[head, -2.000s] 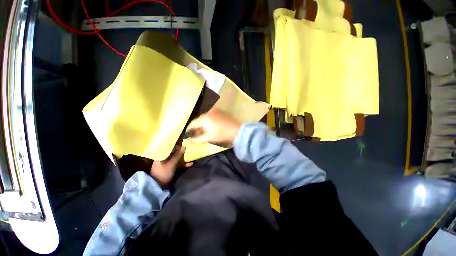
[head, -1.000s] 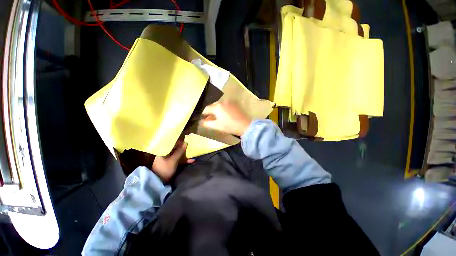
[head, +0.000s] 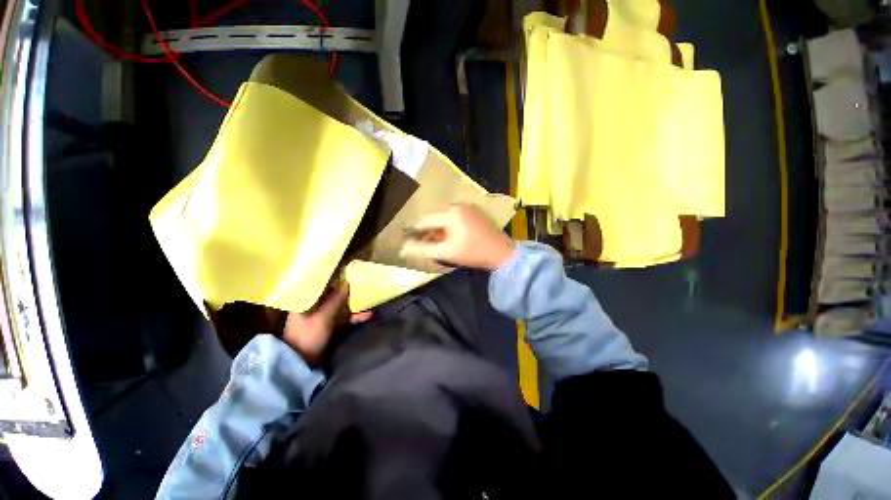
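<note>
A large yellow foam-backed cover [head: 283, 186] lies over my dark lap, open like a bag, with dark brown and beige inner faces showing. A white patch [head: 405, 154] shows inside it. My left hand [head: 318, 322] grips the cover's lower folded edge; part of its fingers is hidden by the cover. My right hand [head: 464, 237] is over the beige inner panel [head: 445, 186], fingers closed on a small dark tool [head: 426, 234], likely thread snips. The tool is blurred.
A stack of yellow covers [head: 625, 146] with brown rolled ends stands to the right. The white sewing arm [head: 59, 449] runs along the left edge. Red hoses [head: 186, 73] loop at the upper left. Beige pieces [head: 848, 186] line a rack at the far right.
My right hand with the small tool has moved right, away from the brown fold, over the beige panel. My left hand keeps its grip. The whole view has shifted slightly.
</note>
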